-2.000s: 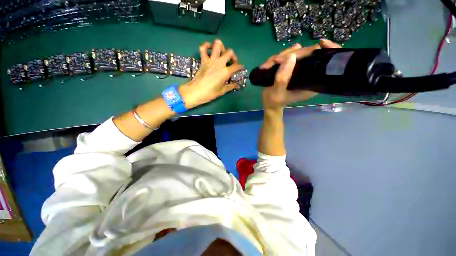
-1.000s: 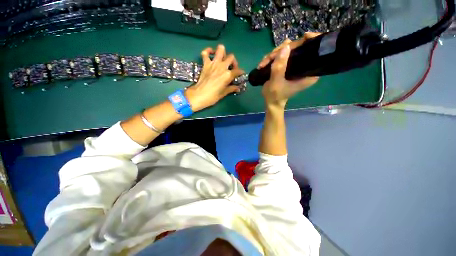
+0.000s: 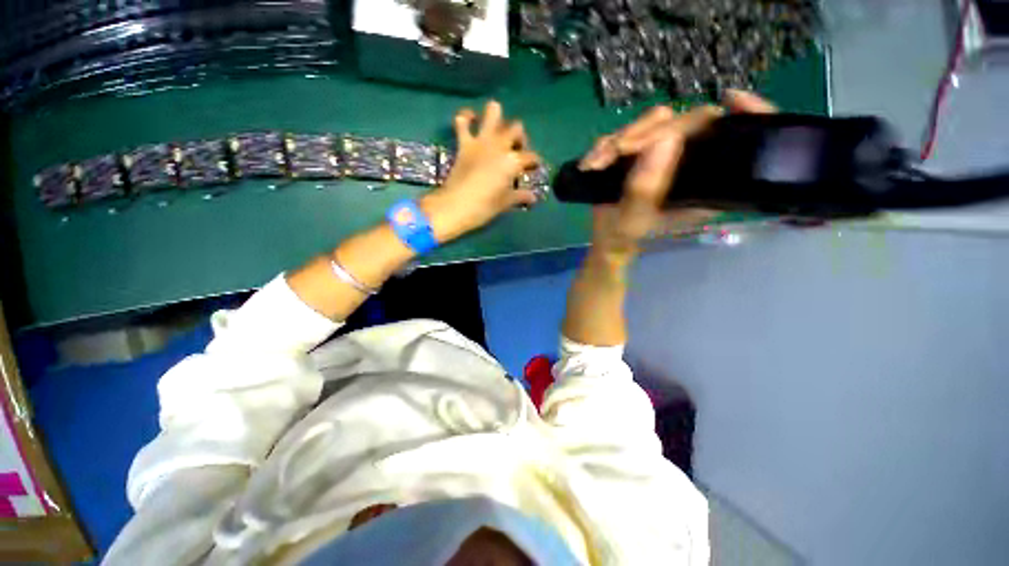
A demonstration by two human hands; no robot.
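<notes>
My right hand (image 3: 642, 177) is closed around the electric screwdriver (image 3: 775, 166), a thick black cylinder lying nearly level, its front end pointing left. My left hand (image 3: 487, 171) holds a small speckled circuit board module (image 3: 536, 184) at its fingertips on the green bench, right beside the screwdriver's front end. The fingers partly hide the module. A tight, slightly curved row of square circuit board modules (image 3: 260, 157) runs left from my left hand. The narrow tip of the screwdriver cannot be made out.
A silver-white box with a metal mechanism (image 3: 443, 50) stands beyond my left hand. Piled modules (image 3: 664, 50) lie at the far right of the bench (image 3: 277, 243). Shiny ribbed trays (image 3: 166, 44) are at the far left. A black cable (image 3: 957, 188) leaves the screwdriver's rear. A carton (image 3: 50, 536) is at lower left.
The screwdriver's rear end has swung down toward me from its raised tilt of a second ago, and is now nearly level. My left hand stays at the module.
</notes>
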